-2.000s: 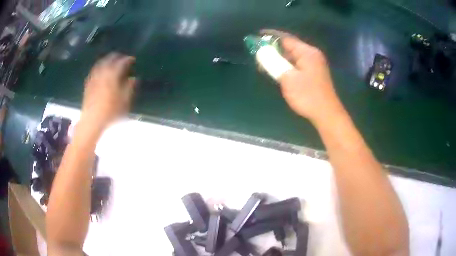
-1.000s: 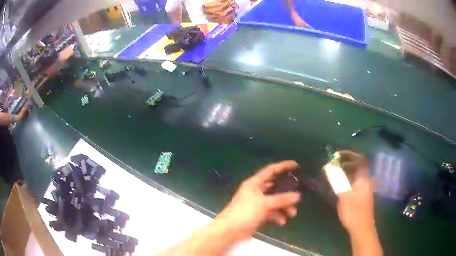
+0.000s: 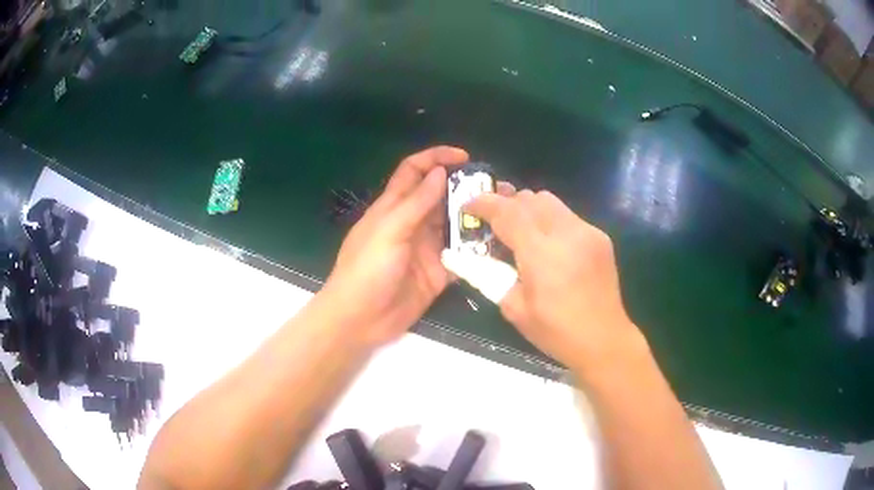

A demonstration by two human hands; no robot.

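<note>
A circuit board [image 3: 471,219] with silvery parts and a yellow block sits in a black housing, whose dark rim shows around it. My left hand [image 3: 388,251] is closed around the housing's left side. My right hand [image 3: 551,258] is on its right side, with fingertips on the board's face. A white wrap [image 3: 484,275] is on my right hand at the board's lower end. The fingers partly hide the housing.
A green-side-up board [image 3: 226,187] lies left on the dark green belt [image 3: 537,124]. Another board [image 3: 778,281] and a corded black unit [image 3: 721,131] lie right. Black plug-side housings [image 3: 72,316] are heaped left on the white surface [image 3: 259,316]. Black housings [image 3: 355,459] lie nearest me.
My hands have come together around the board and housing; a second ago they were apart. The view has tilted down, and the blue tray and other people are out of the picture.
</note>
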